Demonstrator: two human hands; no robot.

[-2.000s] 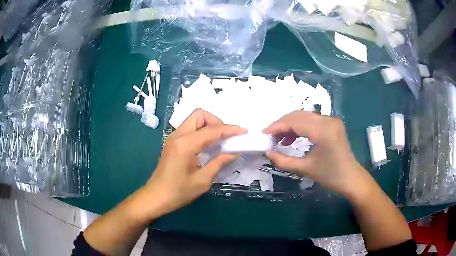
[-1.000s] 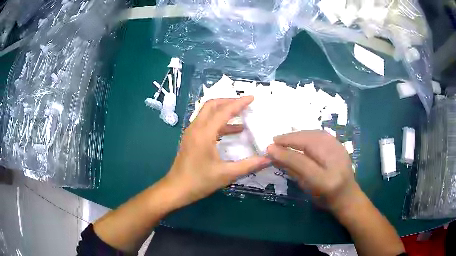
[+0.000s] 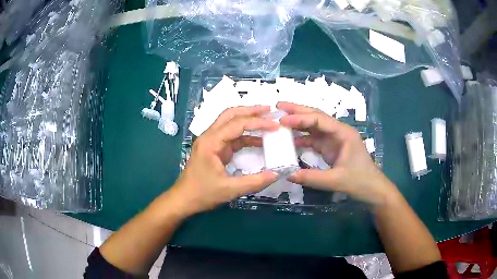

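A white block [image 3: 279, 147] with a clear end piece at its near end stands lengthwise between my hands, above the middle tray. My left hand [image 3: 226, 152] grips its left side, fingertips at the far end and thumb at the near end. My right hand [image 3: 335, 155] grips it from the right in the same way. Small white sheets [image 3: 240, 92] lie in an irregular heap in the clear middle tray [image 3: 373, 117], partly hidden by my hands.
A clear left tray [image 3: 49, 131] holds stemmed parts. Loose stemmed parts [image 3: 166, 103] lie beside it. Two finished units [image 3: 416, 154] stand near the right tray [image 3: 474, 158]. Clear plastic bags [image 3: 234, 32] lie at the back. A red stool [image 3: 474, 253] shows at lower right.
The white block was sideways between both hands two seconds ago and now points away from me. My right hand has moved up, with its fingers at the block's far end. The view has shifted slightly.
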